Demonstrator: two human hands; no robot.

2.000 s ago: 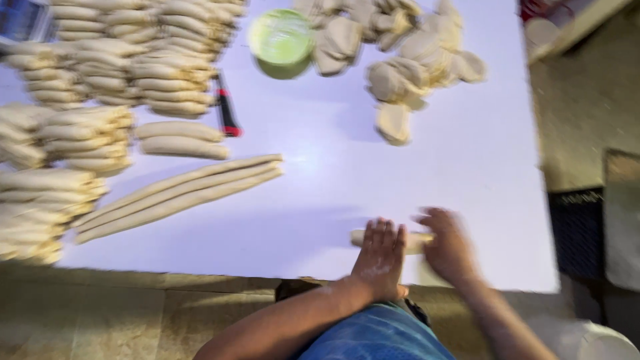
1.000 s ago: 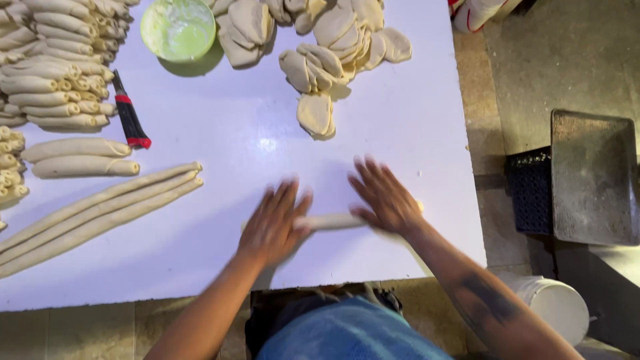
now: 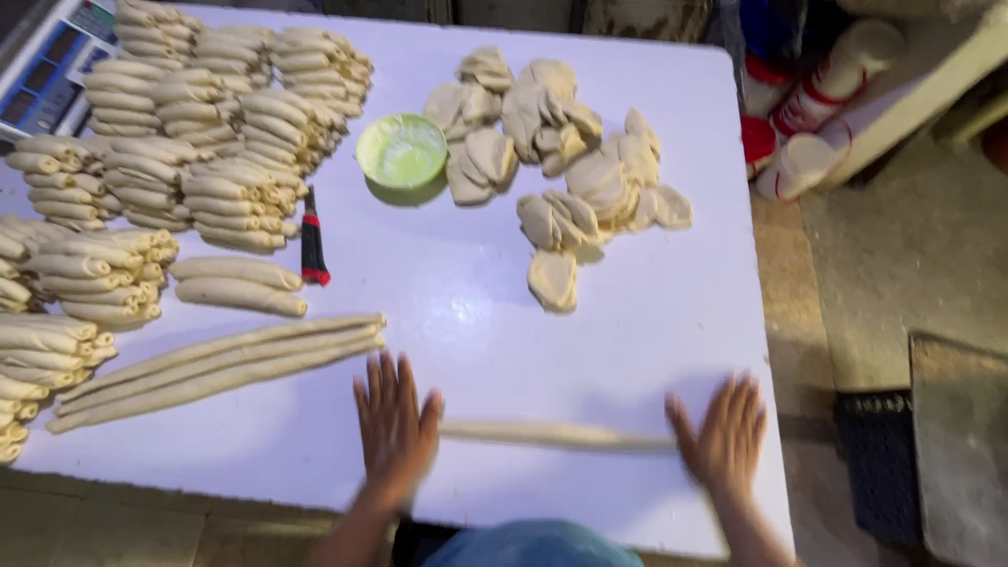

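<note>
A thin dough rope (image 3: 551, 434) lies across the white tabletop near its front edge. My left hand (image 3: 396, 425) is flat over the rope's left end, fingers spread, and my right hand (image 3: 722, 433) is at its right end in the same way; both palms hide the rope's tips. Left of my left hand, several long dough strands (image 3: 228, 364) lie side by side. Above them rest two short rolled dough pieces (image 3: 236, 284) and a red and black utility knife (image 3: 313, 246). Flat dough pieces (image 3: 598, 181) are heaped further back beside a green bowl (image 3: 402, 151) with a whitish substance inside.
Stacks of rolled dough (image 3: 228, 201) cover the table's left side. A digital scale (image 3: 49, 79) stands at the back left corner. Beyond the right edge are red and white containers (image 3: 819, 94), a black crate (image 3: 878, 465) and a metal tray (image 3: 961, 449) on the floor.
My hands have moved apart, and the dough between them has become longer and thinner than the short roll of before. The view has shifted.
</note>
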